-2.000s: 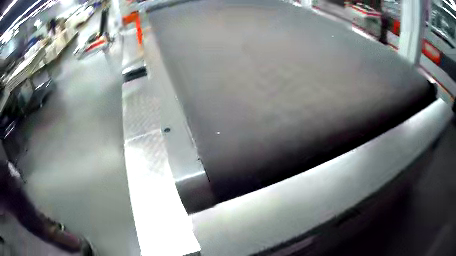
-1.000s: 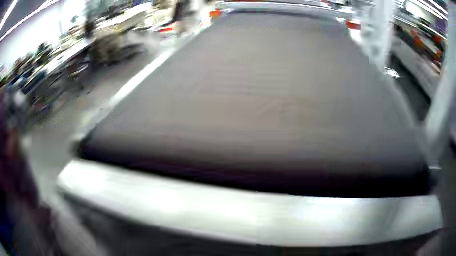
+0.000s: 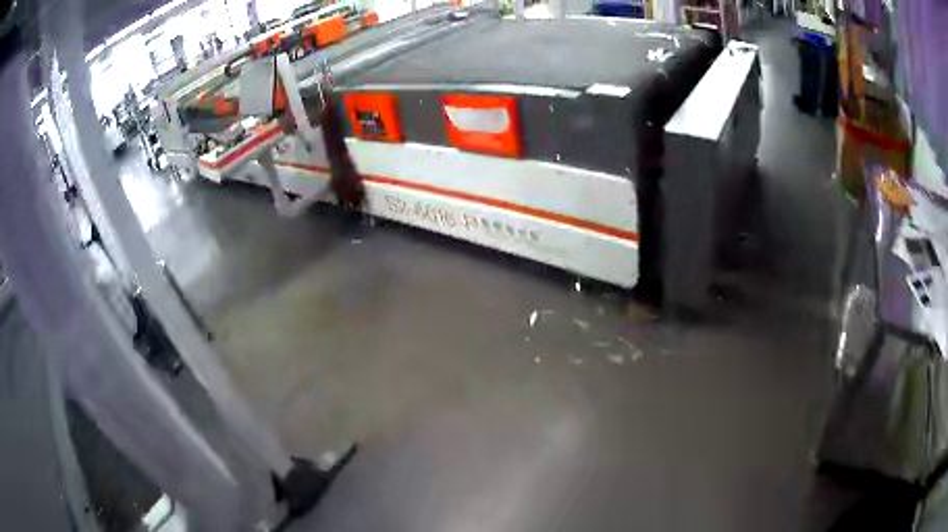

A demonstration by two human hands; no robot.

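Neither of my hands is in the picture. A long machine, probably an automatic cutting machine [image 3: 520, 197], stands ahead across the upper middle. Its side is white with an orange stripe, dark lettering and two orange panels. Its top is a dark grey bed [image 3: 499, 54]. A pale end plate [image 3: 712, 99] stands at its right end. Orange parts [image 3: 322, 31] show on its far left part. The lettering is too blurred to read surely.
Grey floor [image 3: 447, 395] lies before me, with small white scraps [image 3: 582, 324] near the machine. Pale slanted posts [image 3: 156, 281] with a dark foot stand at left. At right are a blue bin [image 3: 814, 73], a carton [image 3: 871, 145] and papers on a purple-edged stand.
The view has swung from the bed's near end to the machine's side, now farther off. Floor, the slanted posts at left and the items at right have come into view.
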